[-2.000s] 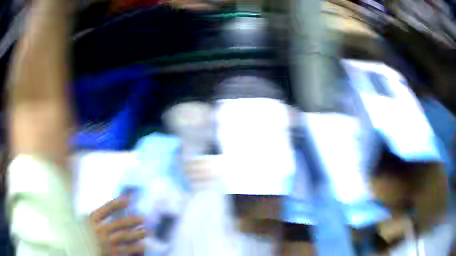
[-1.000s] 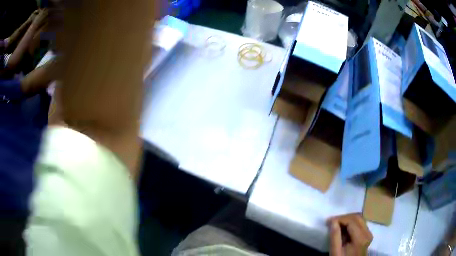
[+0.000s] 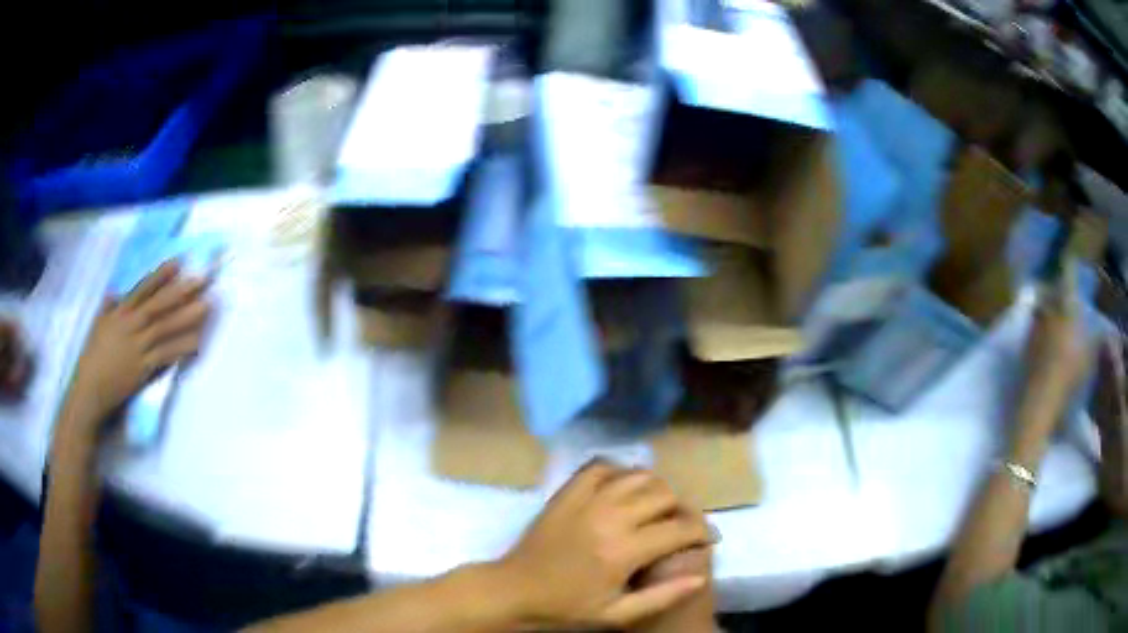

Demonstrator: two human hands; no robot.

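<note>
Open blue-and-white cartons stand in front of me with brown openings facing me: one at left (image 3: 414,136), one in the middle (image 3: 600,161) and one at right (image 3: 742,62). Their brown flaps hang down onto the white bench. My left hand (image 3: 606,538) is at the bottom centre, below the flaps, with its fingers curled over my right hand (image 3: 680,575). My right hand is mostly covered and cut off by the lower edge. Neither hand touches a carton. The picture is blurred.
At left, another person's hand (image 3: 149,334) lies on a flat light-blue carton on the white bench (image 3: 266,433). A white roll (image 3: 309,124) and blue tray (image 3: 186,136) are behind. At right, another person's hand (image 3: 1051,359) is beside more cartons (image 3: 915,346).
The view has swung, so the cartons now stand nearer the centre. The arm in a pale sleeve at left has left the picture. My two hands are now together at the bottom.
</note>
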